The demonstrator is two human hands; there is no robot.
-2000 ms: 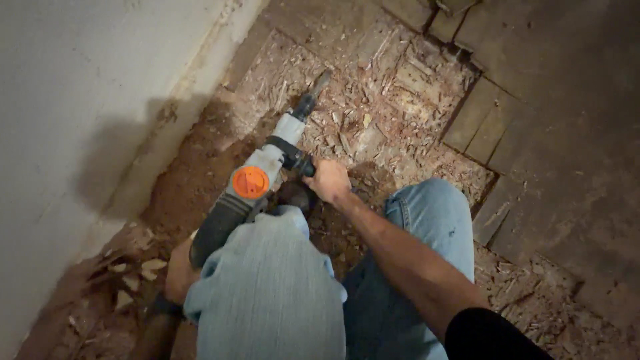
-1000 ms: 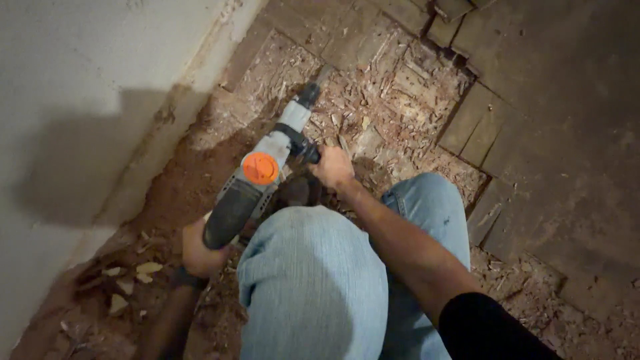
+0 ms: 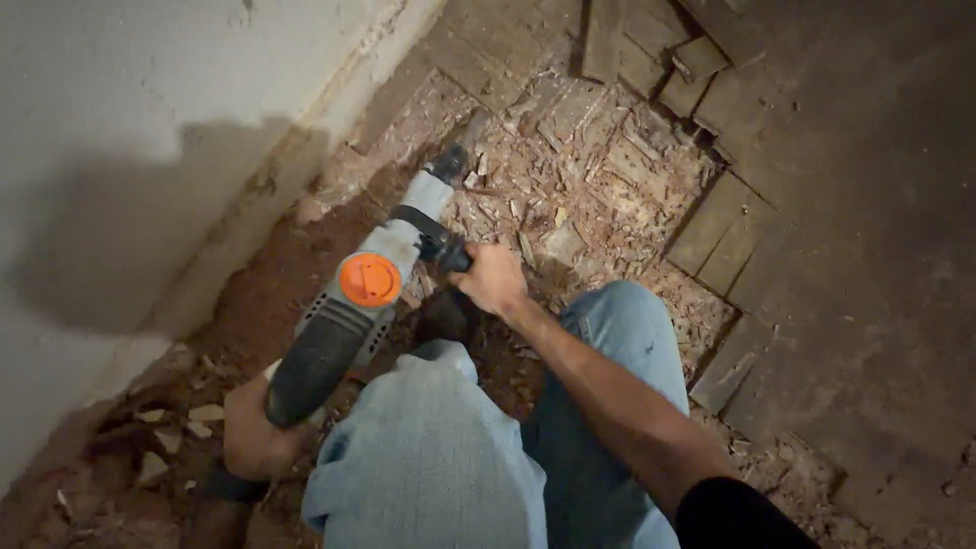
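A grey and black rotary or demolition hammer (image 3: 389, 244) with an orange round cap lies diagonally across the view, its bit pointing up and away at the splintered floor (image 3: 549, 175). My left hand (image 3: 263, 431) wraps the rear end of the tool, partly hidden beneath its black housing. My right hand (image 3: 494, 280) is closed around the black side handle near the front of the tool. The bit's tip is blurred, and whether it touches the floor cannot be told. Both my knees, in blue jeans, are below the tool.
A stained white wall (image 3: 152, 91) runs along the left. Wooden floor tiles (image 3: 720, 244), some cracked or loose, border the broken patch on the right and at the top. Pale broken chips (image 3: 152, 467) and reddish dirt lie at the lower left.
The hammer, still held in both hands, swings and shifts a little between frames. My left hand, mostly hidden two seconds ago, shows more beside the rear housing now.
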